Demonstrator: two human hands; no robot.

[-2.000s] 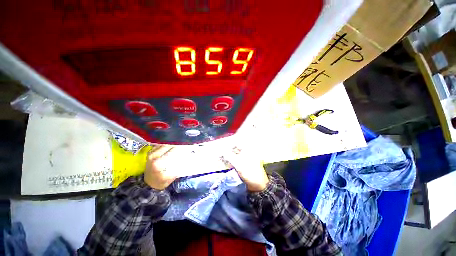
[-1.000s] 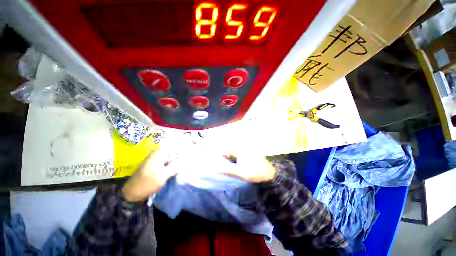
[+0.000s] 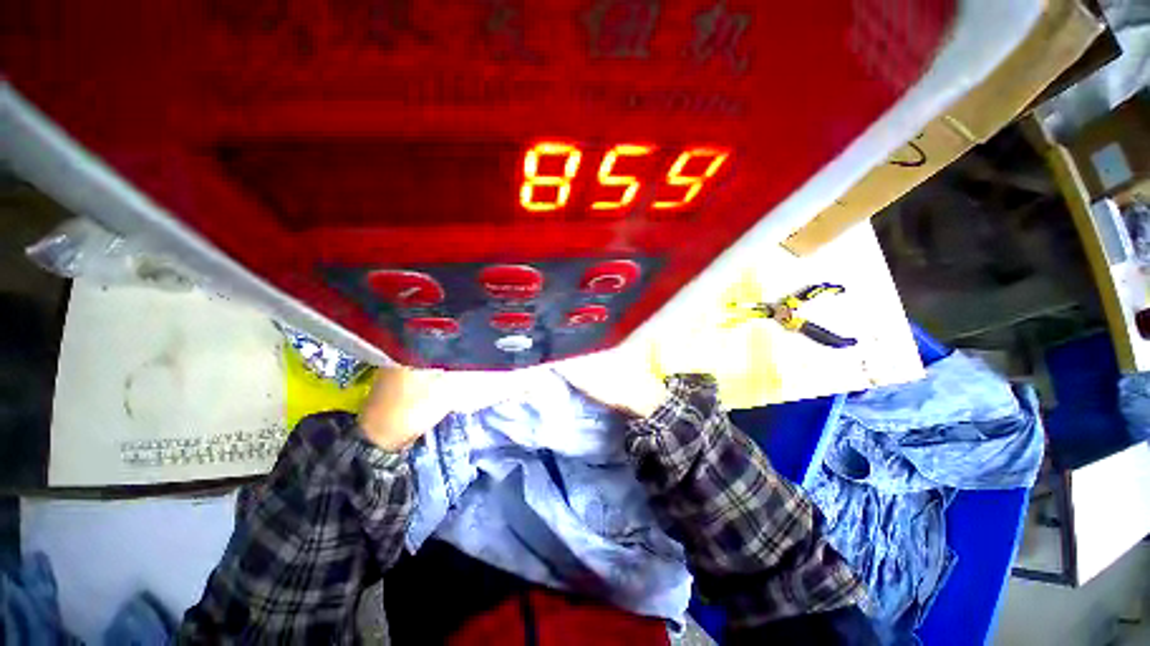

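Observation:
The button attaching machine (image 3: 505, 114) fills the top of the view, its red panel showing 859. A light blue denim garment (image 3: 542, 492) hangs from the table's front edge over my lap. My left hand (image 3: 406, 406) is at the garment's upper left, just below the machine head; its fingers are washed out by glare and partly hidden. My right hand (image 3: 621, 382) is at the garment's upper right, its fingertips also lost in glare and under the head. A small heap of shiny metal buttons (image 3: 331, 360) lies left of the head.
Yellow-and-black pliers (image 3: 807, 316) lie on the white table (image 3: 177, 379) at the right. A cardboard box (image 3: 933, 145) stands behind them. A blue bin (image 3: 984, 543) with denim garments (image 3: 933, 435) is at the right. Crinkled clear plastic (image 3: 107, 252) lies at the far left.
The head view has shifted, so the machine head covers more of the table and box. Both hands have moved up under the head. More of the garment shows spread below them. The display still reads 859.

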